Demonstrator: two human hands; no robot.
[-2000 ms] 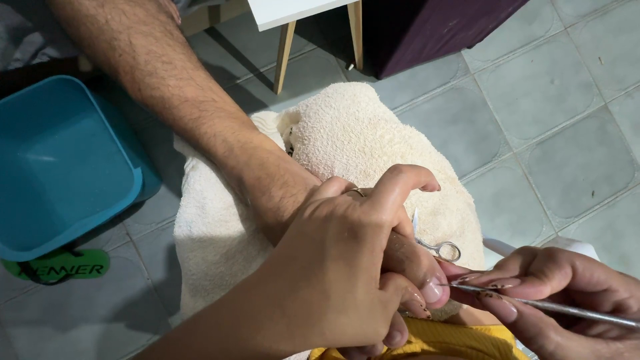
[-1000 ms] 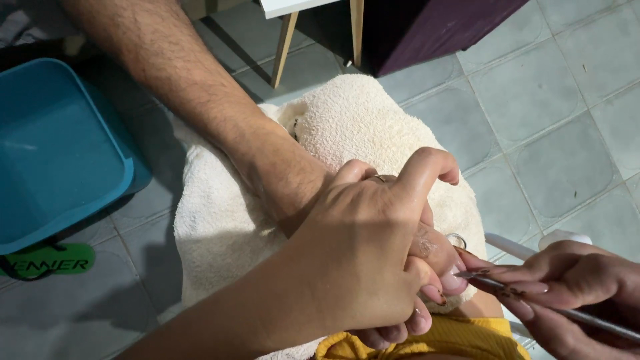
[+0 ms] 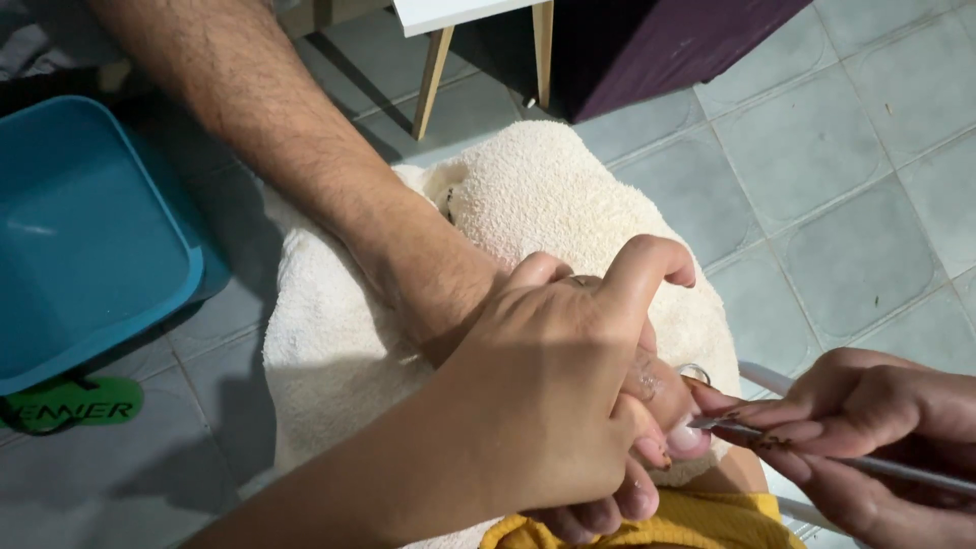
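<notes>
Another person's foot [image 3: 438, 286] rests on a cream terry towel [image 3: 541, 183]. My left hand [image 3: 549, 381] is wrapped over the forefoot and grips it by the big toe [image 3: 659, 389]. From the right, my right hand [image 3: 854, 427] holds a thin metal nail tool [image 3: 900, 469], pinched between thumb and fingers. Its flat tip touches or lies very close to the edge of the big toenail [image 3: 686, 435]. Smaller toes [image 3: 637, 492] show below my left hand. A metal finger ring of scissors [image 3: 694, 372] shows on the towel beyond the big toe; the rest is hidden.
A blue plastic basin [image 3: 91, 244] stands at the left, with a green sandal [image 3: 84, 404] by it. A white stool or small table with wooden legs [image 3: 432, 84] and a purple covered piece of furniture [image 3: 671, 53] are at the top. Yellow cloth [image 3: 686, 518] lies at the bottom over tiled floor.
The scissors on the towel showed more two seconds ago and are now mostly hidden behind the toe. My left hand keeps its hold on the foot, and the tool stays at the big toenail.
</notes>
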